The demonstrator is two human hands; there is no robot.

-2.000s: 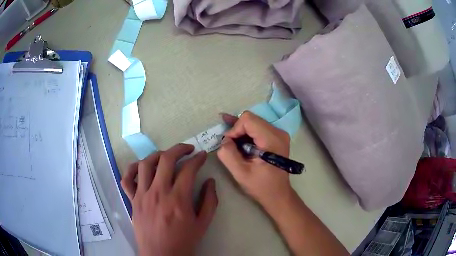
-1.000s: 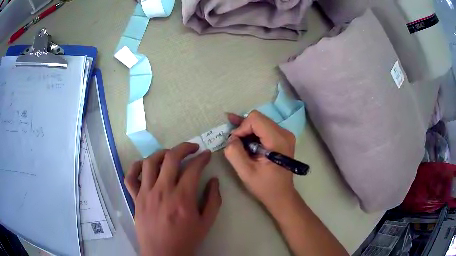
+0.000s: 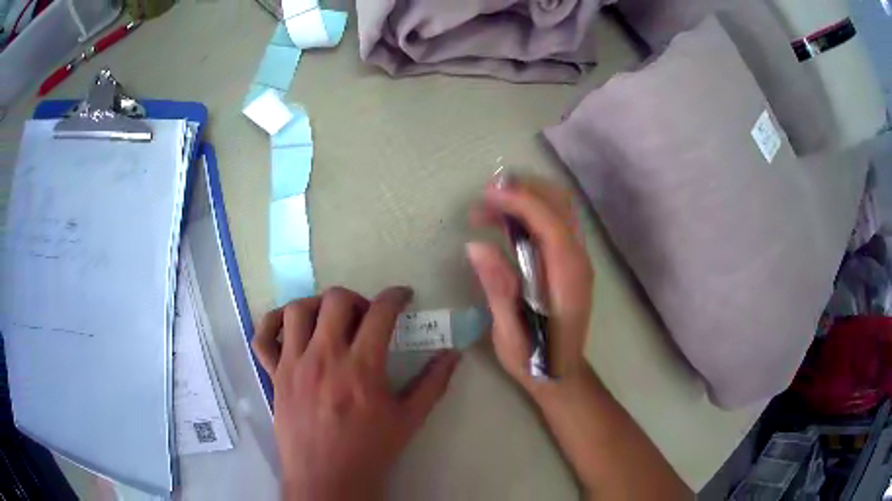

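A pale blue label strip (image 3: pixel 290 225) with white stickers curls down the table and passes under my left hand (image 3: pixel 347 377). My left hand lies on the strip, fingers spread, thumb and index finger on either side of a white sticker with handwriting (image 3: pixel 424 331). A short blue end of the strip shows right of that sticker, close to my right hand. My right hand (image 3: pixel 543 284), blurred, is raised and holds a black marker pen (image 3: pixel 531 313) with its tip pointing up and away from the sticker.
A mauve-grey bundle (image 3: pixel 704 215) with a white sticker lies right. Another mauve-grey folded cloth (image 3: pixel 479 34) lies at the top. A clipboard (image 3: pixel 93 294) with papers lies left, below a red pen-like item (image 3: pixel 88 59). A cream roll with a black-and-red band (image 3: pixel 824 39) is top right.
My right hand has lifted the pen off the sticker and turned it upright. The written sticker now sits lower and level. The strip's right-hand length no longer shows beside the mauve-grey bundle.
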